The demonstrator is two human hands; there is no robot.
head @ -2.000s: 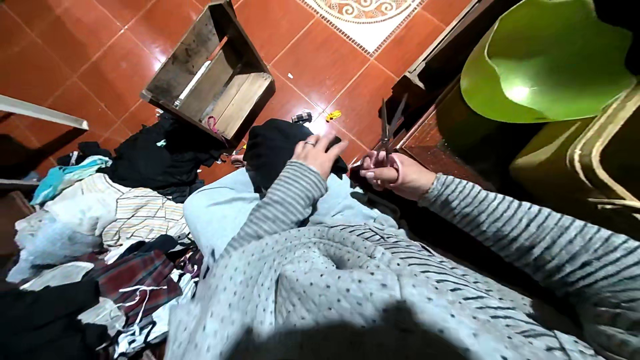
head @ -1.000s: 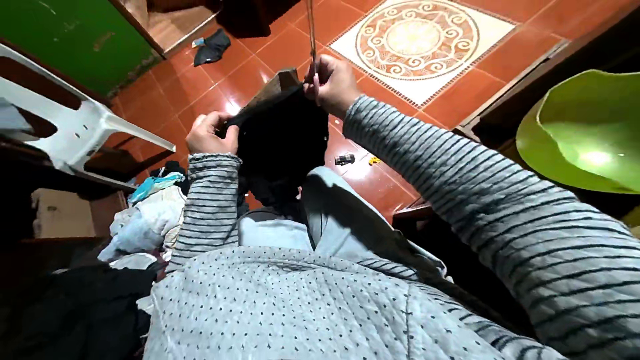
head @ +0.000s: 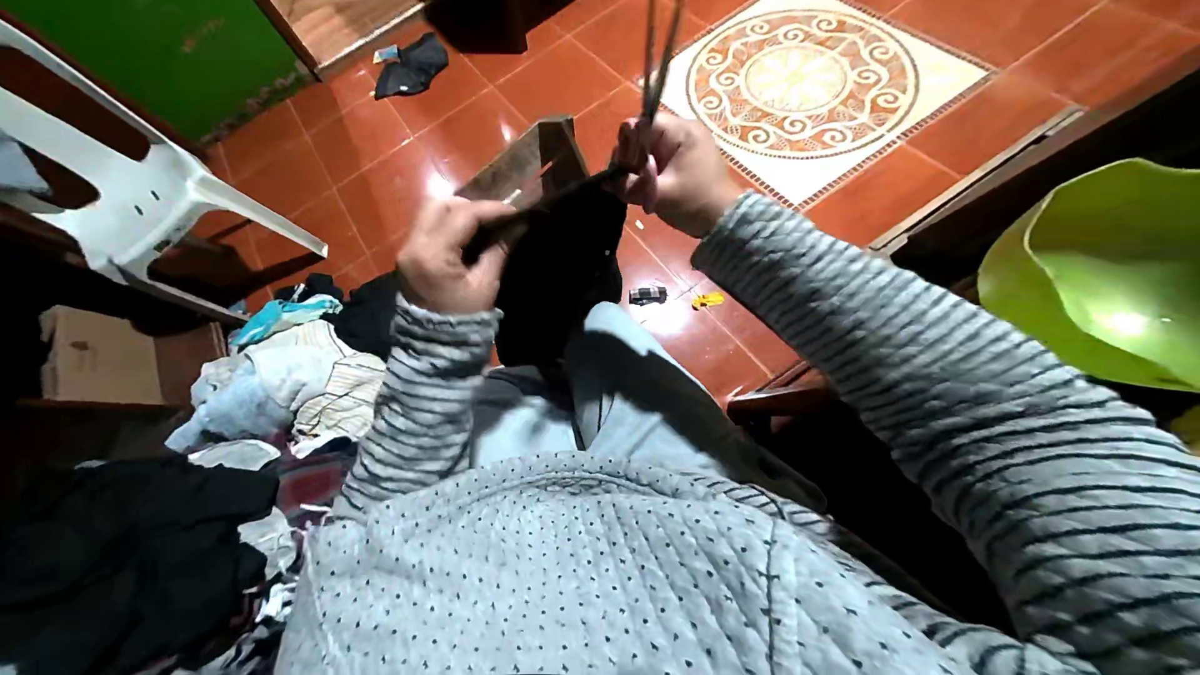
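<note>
A piece of black cloth (head: 562,272) hangs between my two hands above my knees, its upper edge pulled into a line. My left hand (head: 457,253) pinches that edge at its left end. My right hand (head: 677,173) grips the other end of the edge, together with a pair of scissors (head: 656,66) whose long blades point up and away from me. The handles are mostly hidden by the fingers. Behind the cloth stands a wooden box (head: 525,164) on the tiled floor, partly covered from view.
A white plastic chair (head: 141,202) stands at the left, near piled clothes (head: 272,375) and a cardboard piece (head: 101,356). A green plastic basin (head: 1106,272) is at the right. Small black (head: 647,295) and yellow (head: 708,300) items and a dark cloth (head: 412,66) lie on the floor.
Two seconds ago the black cloth lay bunched by my left hand and the scissors pointed up at the right. Both hands now hold the cloth stretched and raised. The view has shifted.
</note>
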